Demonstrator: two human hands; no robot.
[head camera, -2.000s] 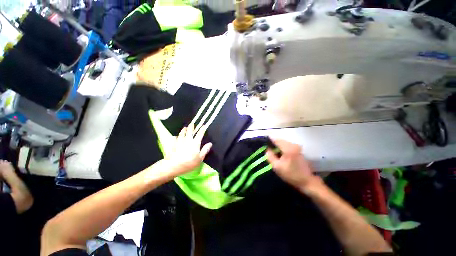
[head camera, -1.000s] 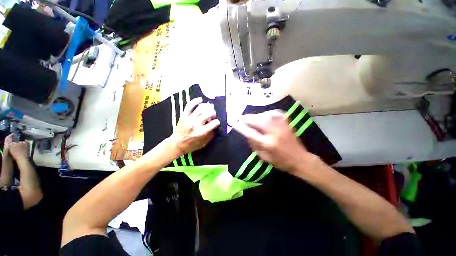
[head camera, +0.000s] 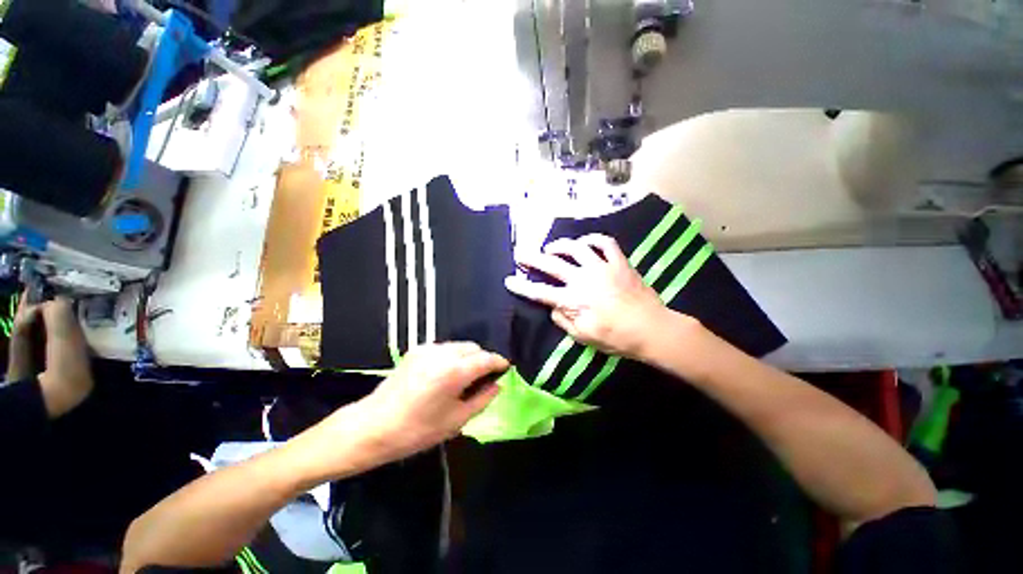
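Observation:
A black garment panel lies on the white sewing table in front of me, with three pale stripes on its left part and three neon green stripes on its right part. Neon green cloth hangs below the near edge. My left hand has its fingers curled at the panel's lower edge; whether they pinch the cloth is hard to tell. My right hand lies on the right part, fingers spread and pointing left. The presser foot area is just beyond the cloth.
The pale sewing machine spans the back right. Cardboard with yellow printed tape lies at the left. Beyond it stands another machine with blue parts and black thread cones. Another person's hands are at the far left.
The black cloth has been turned and spread flat from its earlier bunched position. My left hand has moved down to the lower edge. My right hand has moved left onto the cloth.

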